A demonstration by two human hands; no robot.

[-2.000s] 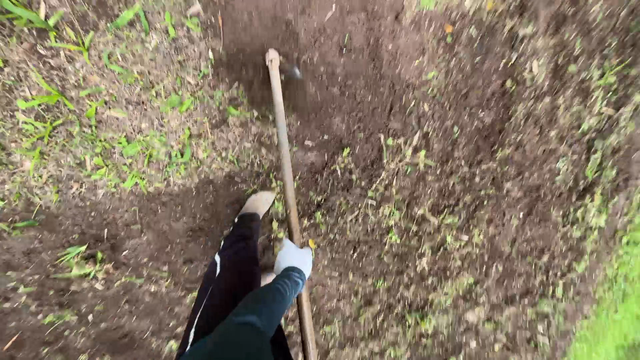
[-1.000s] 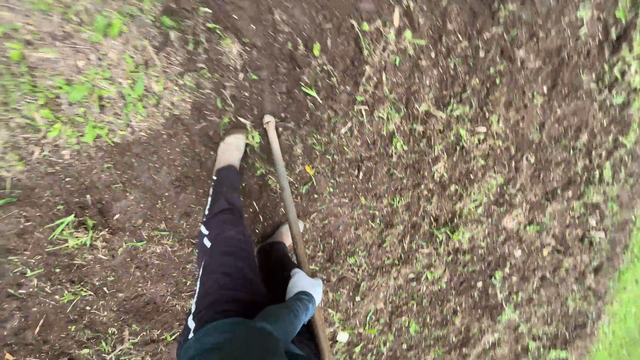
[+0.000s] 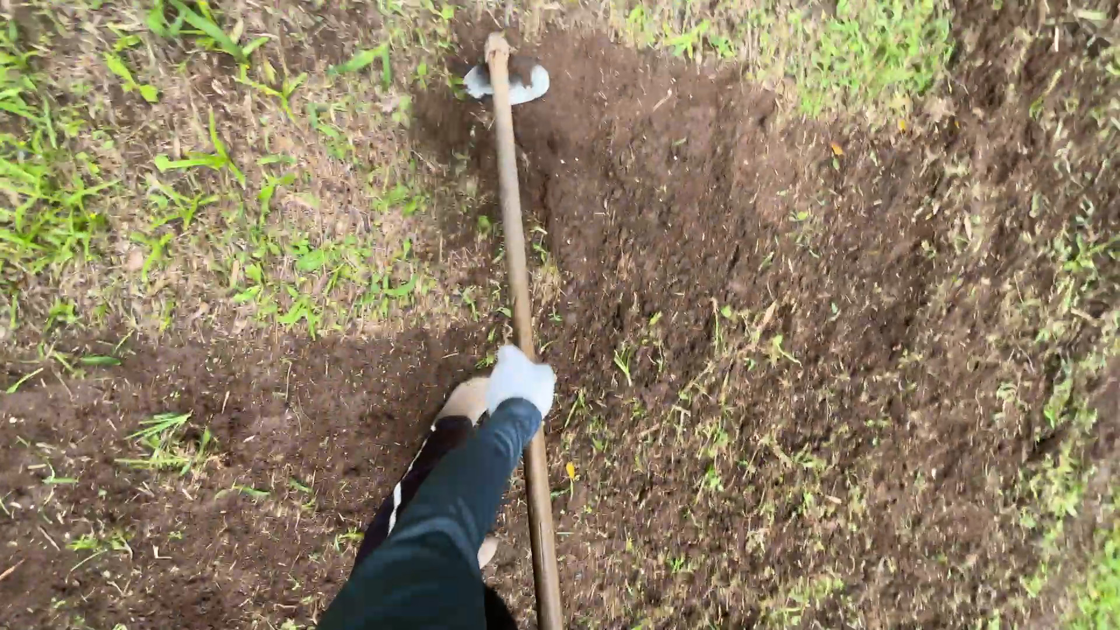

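Note:
My left hand (image 3: 521, 381), in a white glove, is closed around the middle of a long wooden hoe handle (image 3: 514, 236). The handle runs from the bottom edge of the view up to the top. At its far end the metal hoe blade (image 3: 527, 86) is over dark soil beside the weeds; whether it touches the ground cannot be told. My right hand is out of view. The lower end of the handle is cut off by the frame.
My foot (image 3: 464, 401) is just left of the handle on brown soil (image 3: 262, 385). Green weeds (image 3: 201, 162) grow at the upper left, and a grass patch (image 3: 875, 52) lies at the upper right. Uprooted bits of grass are scattered on the right.
One second ago the hoe's head was near my feet; now it is farther out, and my gloved hand reaches forward with the handle. The view has shifted.

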